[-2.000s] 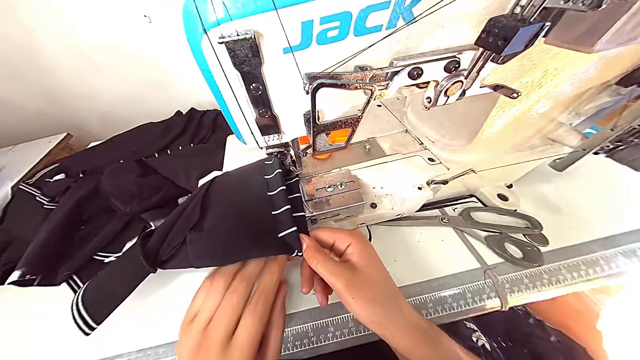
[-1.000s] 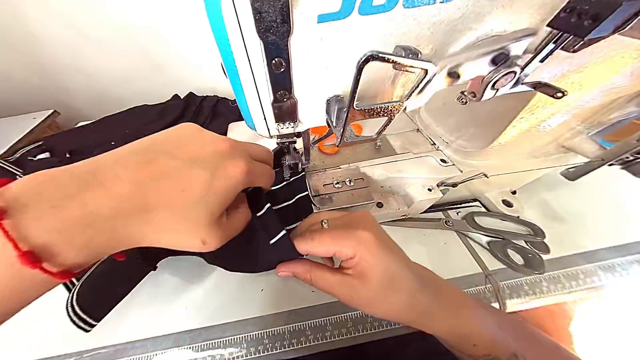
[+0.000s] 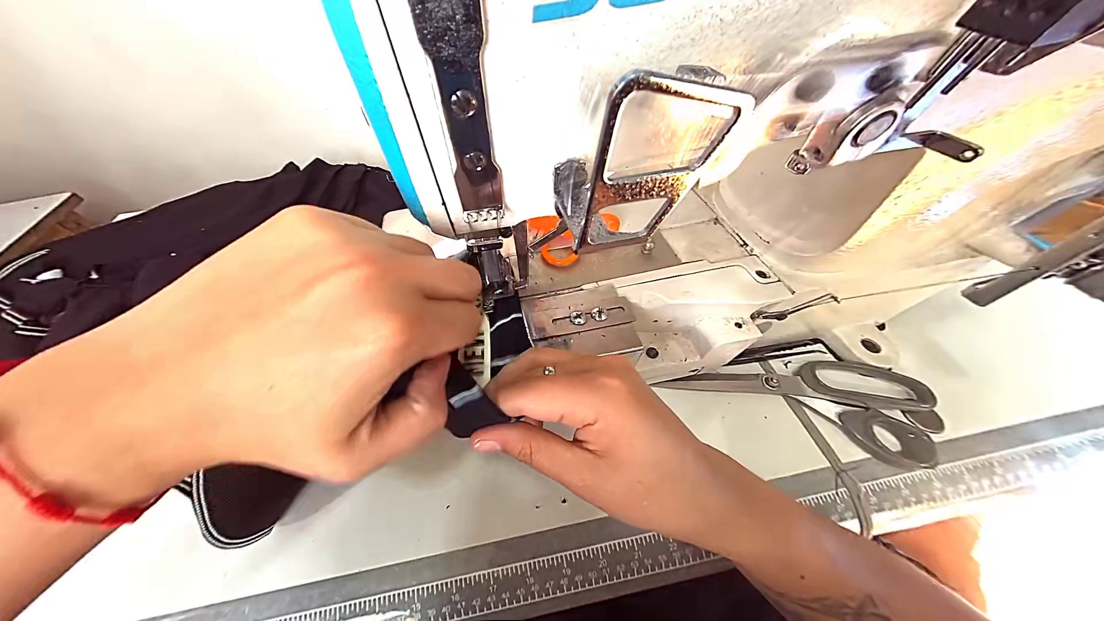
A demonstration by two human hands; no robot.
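Note:
A black fabric piece with white stripes [image 3: 509,332] lies under the presser foot [image 3: 492,272] of a Jack sewing machine [image 3: 552,95]. My left hand [image 3: 345,345], with a red cord at the wrist, grips the fabric just left of the foot; its fingertips are partly hidden. Below the needle plate [image 3: 586,319], my right hand [image 3: 578,414] pinches the striped edge between thumb and fingers. Between the hands a pale strip with dark lettering [image 3: 474,349] shows along the fabric. Dark striped garment parts [image 3: 250,504] hang out beneath my left forearm.
Metal scissors [image 3: 828,388] rest on the white table right of my right hand. A steel ruler [image 3: 552,573] runs along the table's front edge. Orange-handled snips [image 3: 561,250] lie behind the foot. More black garments [image 3: 198,224] are piled at the left.
Two seconds ago my left hand lay on the fabric's front edge; it has since moved up beside the presser foot. The pale lettered strip now shows. The view has moved closer to the machine.

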